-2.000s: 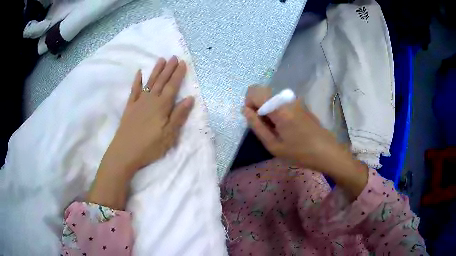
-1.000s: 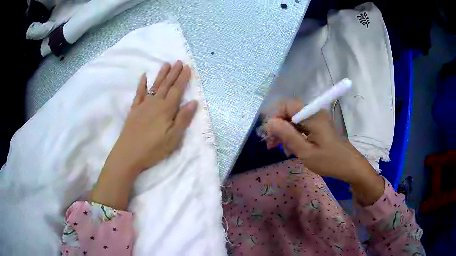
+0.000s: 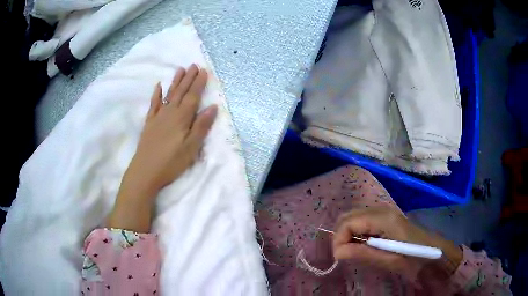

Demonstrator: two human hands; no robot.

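Observation:
A white cloth panel (image 3: 202, 214) lies spread over the tabletop, its raw edge (image 3: 236, 144) running down its right side. My left hand (image 3: 173, 133) lies flat on the cloth near that edge, fingers slightly apart, holding nothing. My right hand (image 3: 376, 240) is over my lap, right of the cloth and apart from it. It is closed on a picking tool (image 3: 405, 248) with a thick white handle and a thin metal point directed left. A pale loose thread (image 3: 315, 269) hangs in a curve by the fingers. More fine threads (image 3: 261, 245) stick out from the cloth's lower edge.
The pale blue-grey tabletop (image 3: 260, 63) ends in a slanting edge. Off-white garments (image 3: 359, 87) with frayed ends lie in a blue bin (image 3: 428, 193) at the right. A white garment with a dark band (image 3: 65, 58) lies at the far left. Pink patterned clothing (image 3: 347, 191) covers my lap.
My right hand has moved down and to the right, over my lap, and the tool's point now faces left. A loose thread now shows clearly by it. My left hand stays on the cloth.

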